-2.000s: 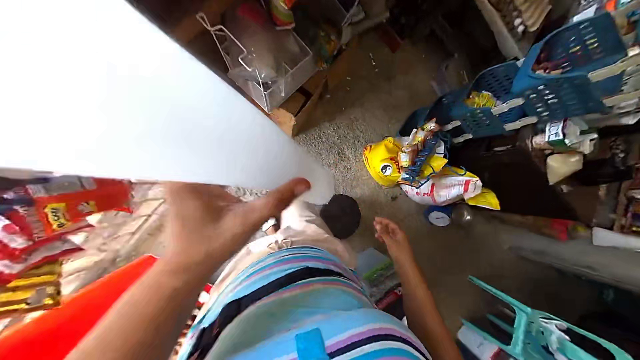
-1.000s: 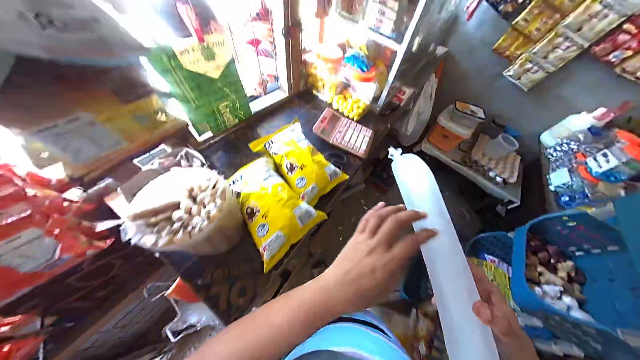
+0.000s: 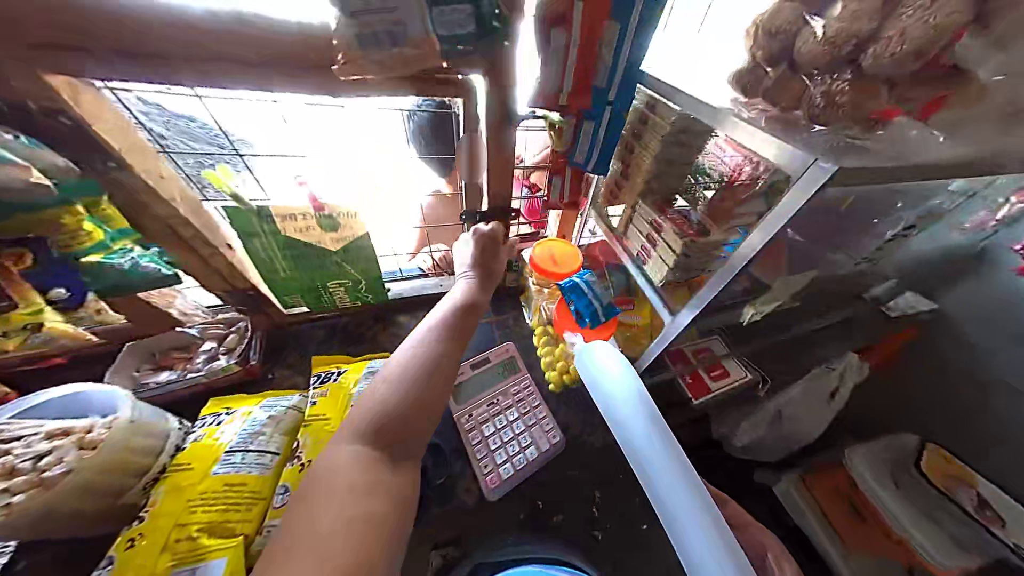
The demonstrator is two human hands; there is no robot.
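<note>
My left hand [image 3: 482,254] reaches forward, its fingers closed around a dark latch or bolt [image 3: 490,215] on the wooden window post. At the lower right my right hand [image 3: 748,532] holds a long, white, tube-shaped plastic bag [image 3: 652,448], knotted at its top end; much of that hand is hidden behind the bag. A pink calculator [image 3: 508,420] lies on the dark counter, to the right of my left forearm. Jars with orange lids [image 3: 556,258] stand past the calculator, with a blue packet [image 3: 588,298] on one lid.
Yellow snack bags [image 3: 224,472] and a tub of peanuts [image 3: 72,456] stand at the left. A green paper bag [image 3: 320,264] leans at the barred window, and a person [image 3: 436,184] is outside. A metal-framed glass case [image 3: 720,248] rises at the right.
My left hand has moved from beside the white bag to the window post and closed there. The view has swung toward the window. The white bag is still in my right hand.
</note>
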